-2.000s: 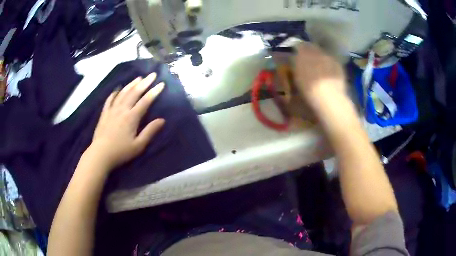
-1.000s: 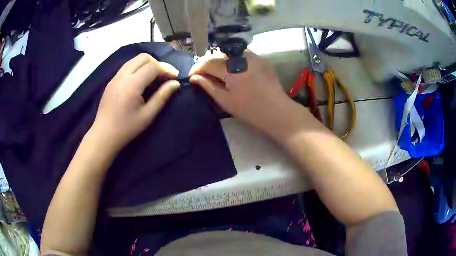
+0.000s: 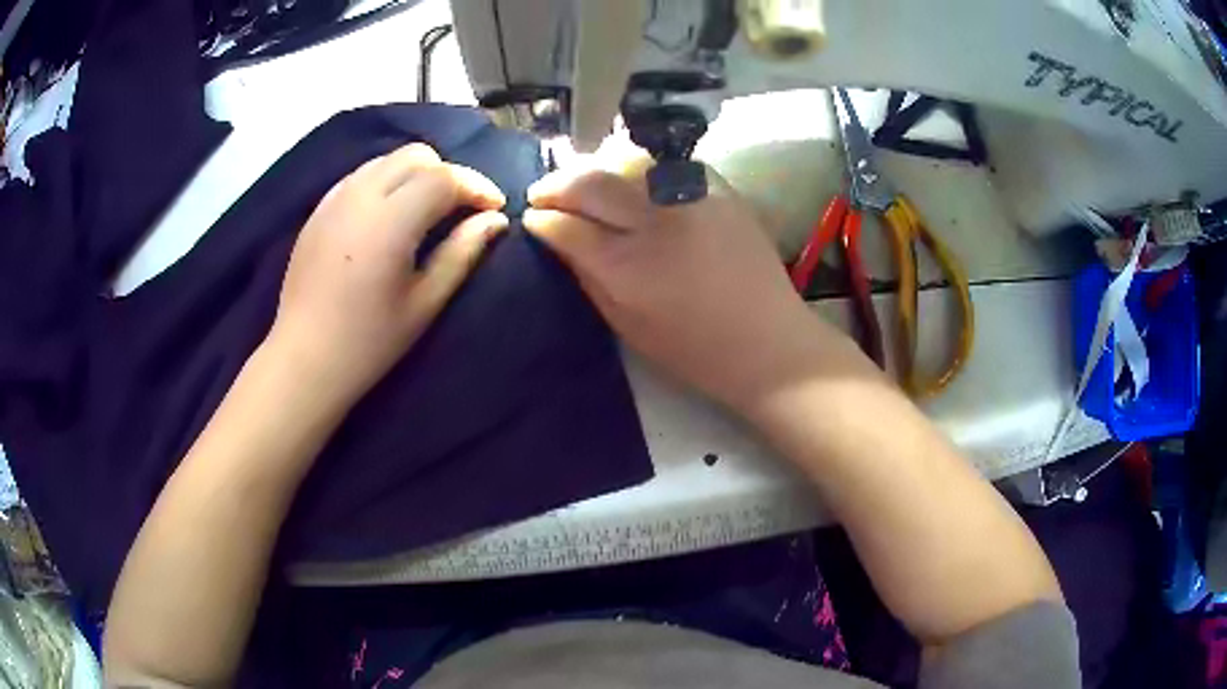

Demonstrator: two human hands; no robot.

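Observation:
A dark navy-purple garment panel [image 3: 464, 390] lies over the left part of the white machine table and hangs off to the left. My left hand [image 3: 390, 249] pinches the panel between thumb and fingers just in front of the presser foot. My right hand [image 3: 659, 256] pinches the same spot from the right, its fingertips almost touching the left ones. The white sewing machine head [image 3: 861, 67], marked TYPICAL, stands above. The needle area is mostly hidden behind machine parts and my right fingers.
Scissors [image 3: 865, 202] with red and orange-yellow handles lie right of my right hand. A blue plastic tray [image 3: 1177, 357] with white tape sits at the right table edge. A thin bent rod [image 3: 425, 67] stands behind the panel. Dark strips lie at the back left.
My right hand has come from the scissors to the panel, and my left hand has moved up to pinch it. Over the last second both hands have stayed pinching; the view has shifted slightly.

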